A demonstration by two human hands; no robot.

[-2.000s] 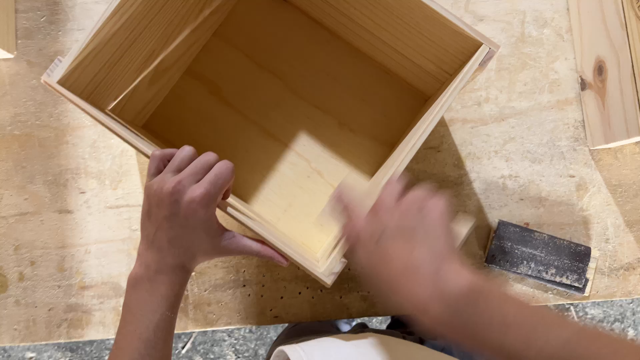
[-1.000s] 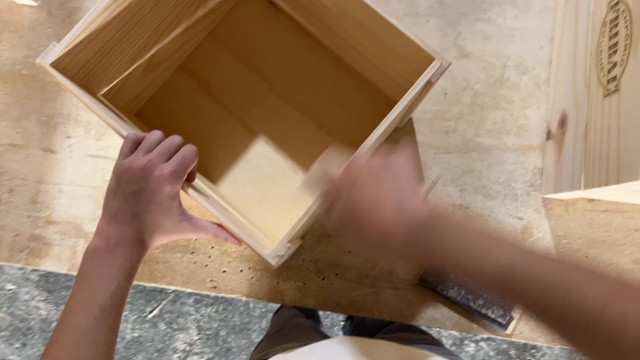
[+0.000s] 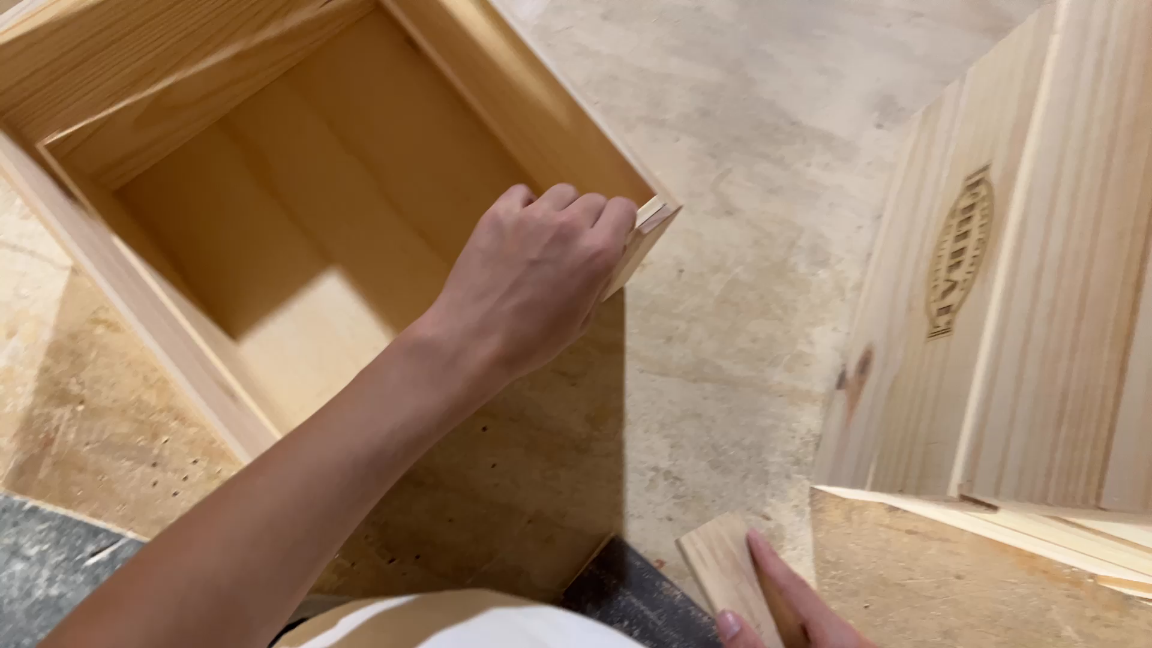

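Observation:
An open wooden box lies at the upper left with its inside facing up. My left hand grips the rim near the box's right corner, its fingers curled over the edge. At the bottom, my right hand holds a small wooden block between thumb and finger. Part of that hand is cut off by the frame. Beside the block, a dark, dusty abrasive-looking pad rests on the worktable, partly hidden by the block and my clothing.
A second wooden box with a burned-in mark stands at the right. The worn plywood worktable lies under everything, its front edge at the lower left. Speckled grey floor shows beyond that edge.
My left hand has gone from the box's lower-left rim to its right corner. My right hand, blurred at the lower-right rim before, is now away from the box by the dark pad. The view has shifted.

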